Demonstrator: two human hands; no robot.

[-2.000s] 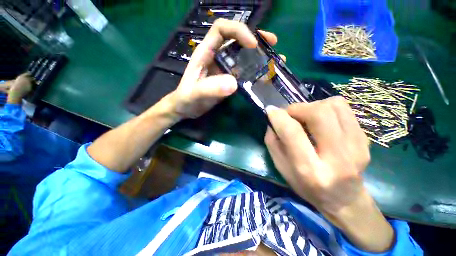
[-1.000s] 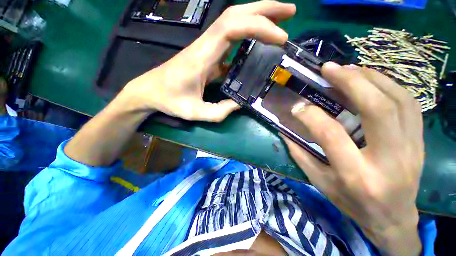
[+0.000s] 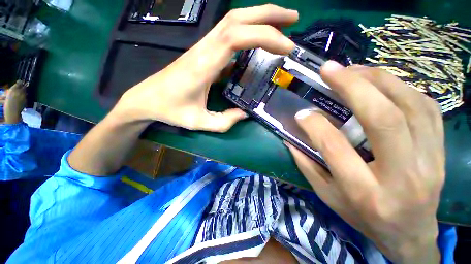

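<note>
A phone frame (image 3: 289, 105) is held tilted above the bench, its open silvery and dark interior facing up. An orange flex tab (image 3: 282, 78) and tiny white print show inside it. My left hand (image 3: 206, 77) grips its upper left end between thumb and fingers. My right hand (image 3: 377, 144) holds its lower right end, with one fingertip on the upper long edge and another over the interior. The right hand covers that end of the frame. I cannot tell whether a small part is under the fingertips.
A pile of thin gold strips (image 3: 421, 56) lies at the upper right. A tangled black heap (image 3: 333, 38) is left of it. A black phone tray (image 3: 147, 64), with a phone frame (image 3: 168, 9) in one compartment, is at upper left. Another person's hand (image 3: 14, 100) shows at far left.
Since two seconds ago the phone frame has turned to show its interior more fully, and the view has moved closer. The blue bin has left the picture. In the last second the hands have hardly moved.
</note>
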